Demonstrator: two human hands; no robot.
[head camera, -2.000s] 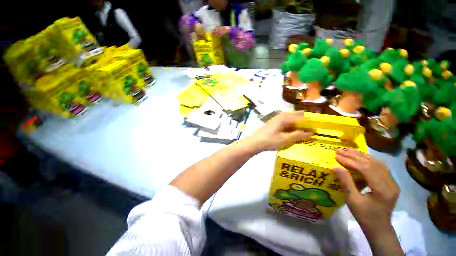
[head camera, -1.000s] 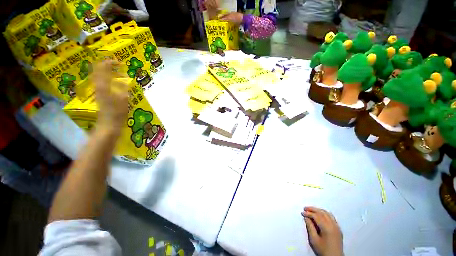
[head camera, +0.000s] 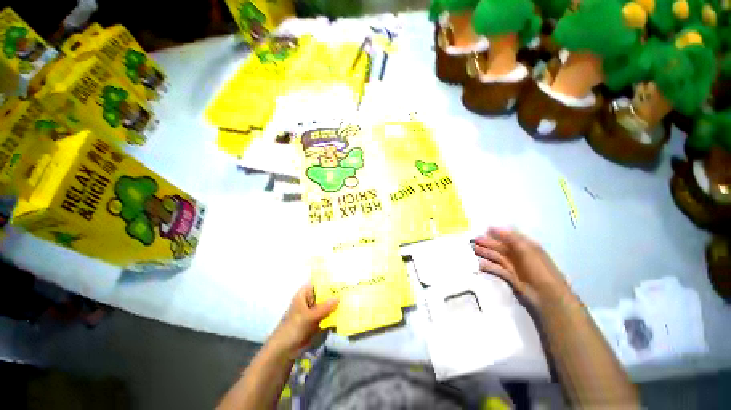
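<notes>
A box blank (head camera: 353, 216), yellow with printed trees and "RELAX & RICH" upside down, lies in front of me, with white flaps at its lower right. My left hand (head camera: 306, 316) pinches its lower left edge between thumb and fingers. My right hand (head camera: 521, 268) is at the right edge of the white flap, fingers spread; whether it grips or only touches cannot be told. A closed gift box (head camera: 112, 204) stands at the left.
More closed boxes (head camera: 104, 80) stand behind at the left. A pile of flat blanks (head camera: 280, 72) lies mid-table. Plush tree toys (head camera: 561, 72) crowd the back right. White slips (head camera: 653, 320) lie at the right near the edge, and thin yellow scraps (head camera: 569, 200) lie on the table.
The closed box has been let go at the left. My left hand has come back to the middle and taken hold of a flat blank, now in front of me. My right hand has moved up beside it.
</notes>
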